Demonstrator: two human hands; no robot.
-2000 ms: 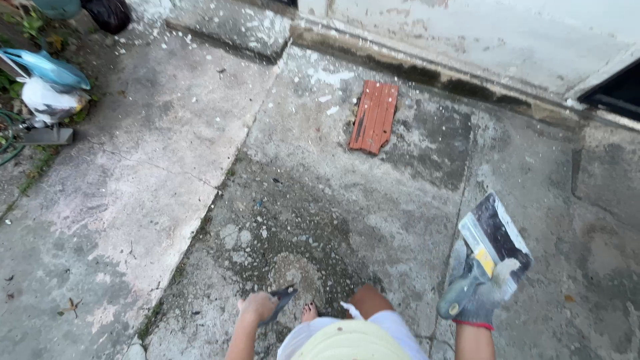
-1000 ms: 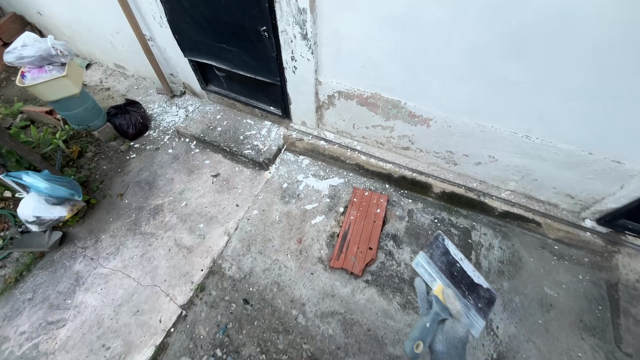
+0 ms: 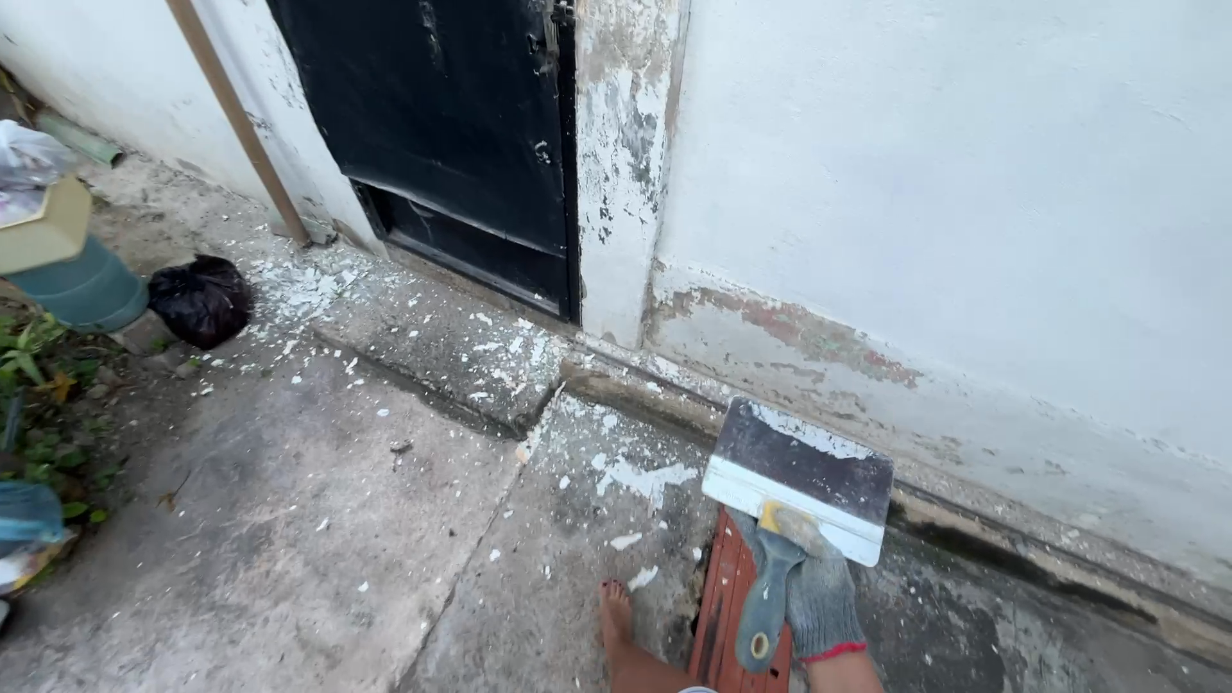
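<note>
My right hand (image 3: 818,577), in a grey knit glove with a red cuff edge, holds a wide putty knife (image 3: 804,476) in front of me. Its broad blade points up toward the wall base and has pale residue along the far edge; the grey handle with a yellow collar lies against the palm. Below the hand, a red clay roof tile (image 3: 722,597) lies on the concrete, partly hidden by the glove and handle. My left hand is out of view. The white wall (image 3: 914,192) has peeling paint low down, and the door post (image 3: 626,164) beside it is flaking too.
A black metal door (image 3: 452,125) stands left of the post, above a low concrete step (image 3: 452,356) strewn with paint chips. Farther left are a wooden pole (image 3: 236,120), a black plastic bag (image 3: 200,300), a teal bucket (image 3: 87,289) and plants. My bare foot (image 3: 616,606) is beside the tile.
The view has swung up to the door and wall. My left hand, seen two seconds ago with a small dark tool, has left the view. My right hand still holds the putty knife, now over the tile.
</note>
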